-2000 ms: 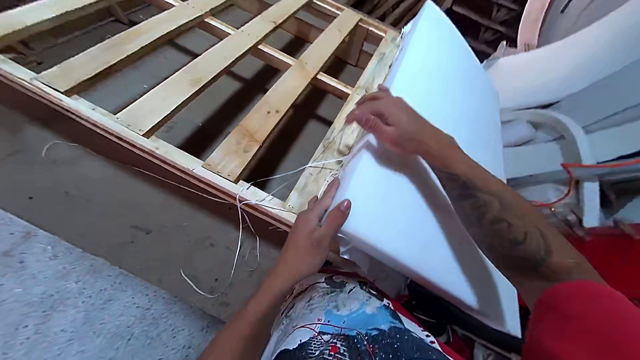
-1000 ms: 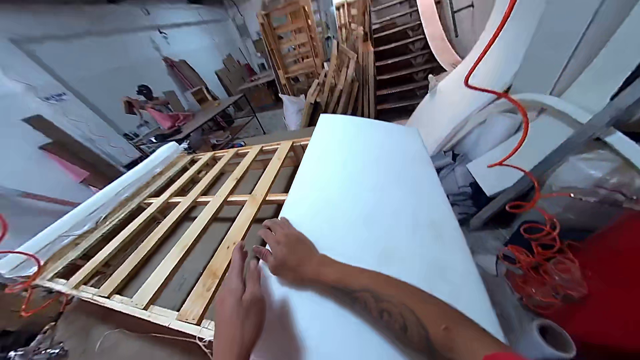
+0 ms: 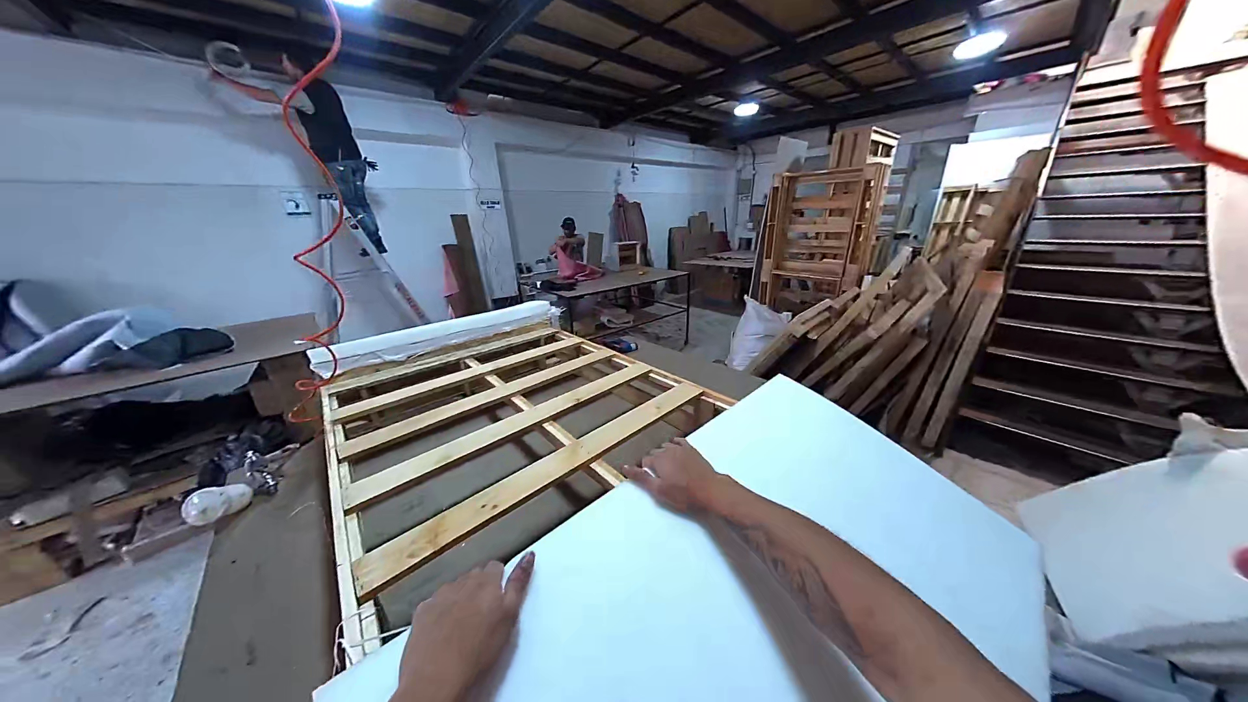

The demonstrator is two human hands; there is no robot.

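A large white foam panel [image 3: 858, 497] lies across the near right side of a slatted wooden frame [image 3: 526, 478], covering that part of it. My left hand [image 3: 463, 624] is on the panel's near left edge, thumb on the white face and fingers over the edge. Farther along the same edge, my right hand [image 3: 673, 475] rests with its fingers curled over it, and my forearm crosses the panel. Whether either hand grips firmly is hard to see, as the fingertips are partly hidden. A white padded roll [image 3: 439, 334] runs along the frame's far left side.
A person stands on a ladder [image 3: 390, 278] by the left wall; another is behind a work table [image 3: 634, 281]. Red coiled hose [image 3: 327, 244] hangs at left. Scrap boards [image 3: 877, 331] lean near the stairs [image 3: 1111, 292]. A spray gun [image 3: 255, 473] lies left of the frame.
The view has swung up and to the left, now taking in the room. My hands, close together one second ago, are now farther apart along the panel's edge.
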